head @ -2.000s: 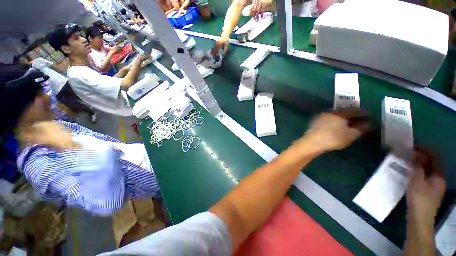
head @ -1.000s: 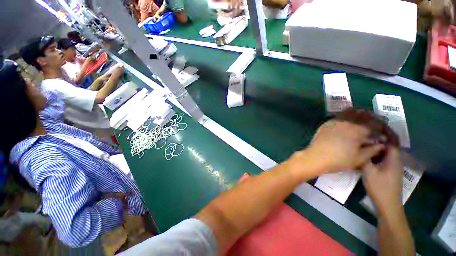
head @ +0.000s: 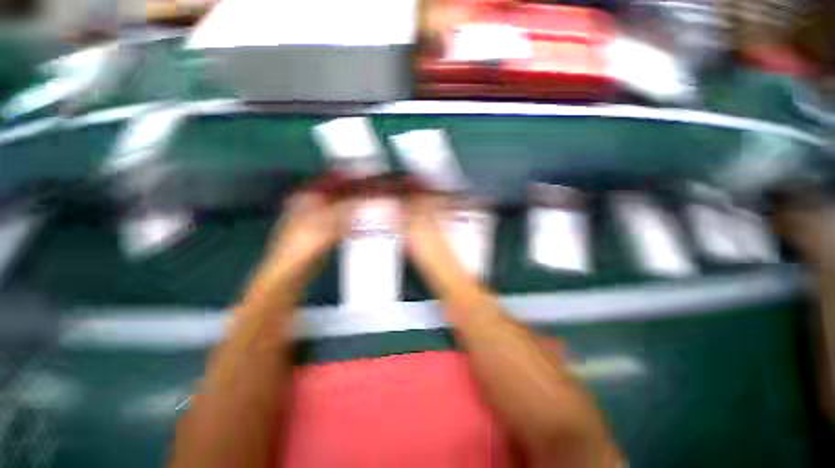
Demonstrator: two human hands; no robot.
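The frame is strongly blurred. A white retail box [head: 372,265] lies on the dark green conveyor belt [head: 256,164] in front of me, its far end between my hands. My left hand [head: 316,206] is at the left side of that end and my right hand [head: 417,206] at its right side. The blur hides the fingers, so I cannot tell whether they grip the box. Another white box [head: 471,242] lies just right of my right hand. Two more boxes lie beyond my hands, one at left [head: 350,142] and one at right [head: 428,154].
Several white boxes [head: 558,238] lie along the belt to the right, others to the left [head: 156,228]. A large white foam box [head: 311,69] and a red tray [head: 568,50] stand across the belt. A pink-red mat [head: 394,411] lies under my forearms. Another person's arm [head: 810,228] shows at right.
The view has swung to the right, so the neighbouring workers and rubber bands at left are gone and the red tray is in view. My hands have moved apart, to either side of a box end.
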